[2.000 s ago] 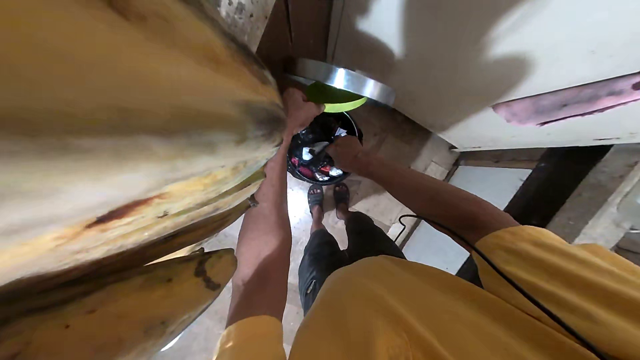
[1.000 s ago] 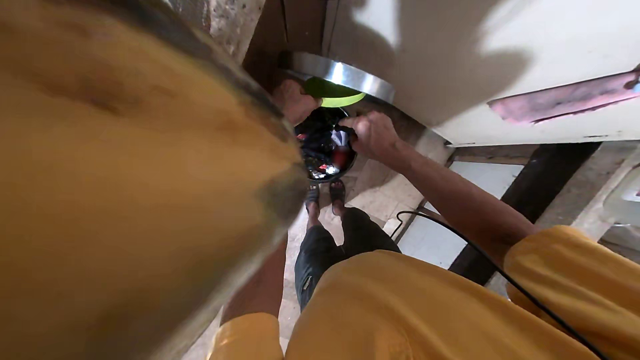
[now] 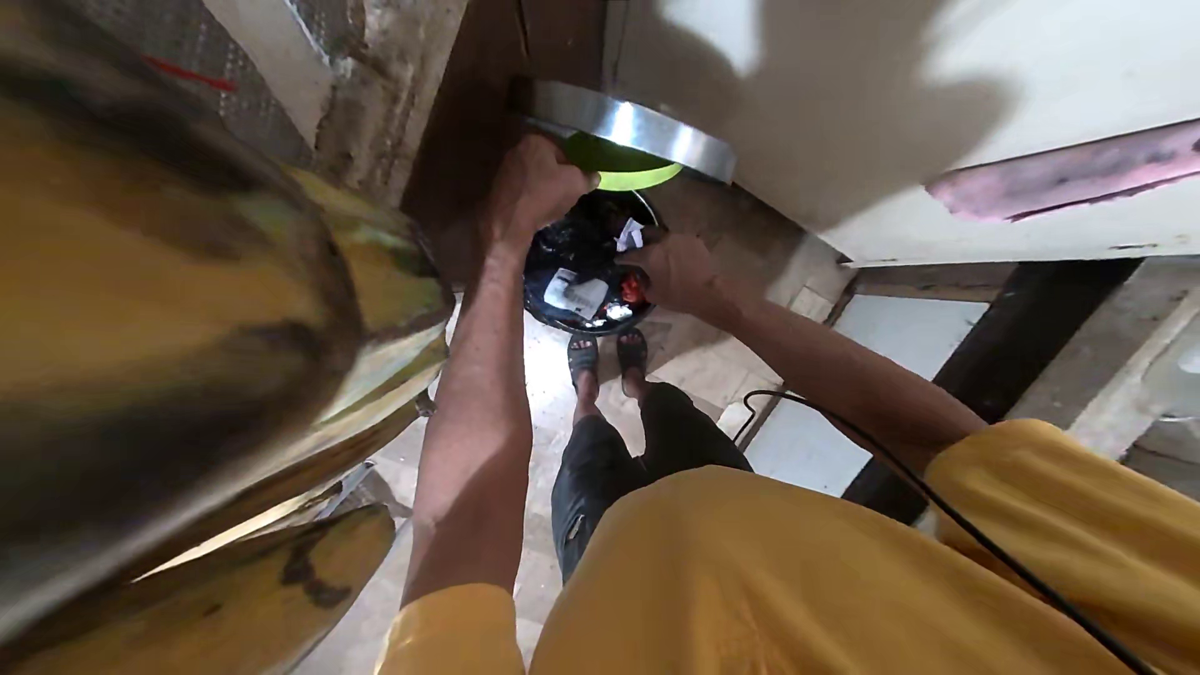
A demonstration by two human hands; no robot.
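Note:
A round black bin stands on the floor just beyond my feet, with a dark plastic bag and mixed refuse inside. My left hand is closed at the edge of a bright green round item, which lies under a shiny metal rim. My right hand reaches over the bin's right side, beside a small white scrap and a red piece; its fingertips are partly hidden. A white printed packet lies in the refuse.
Large, blurred yellow-brown bananas hang close on the left. At the upper right is a white panel with a pink torn strip. A black cable crosses my right side. My sandalled feet stand against the near side of the bin.
My right hand has gone lower over the bin's right side, and more of the refuse shows. My left hand stays by the green item. The bananas cover less of the view than one second ago.

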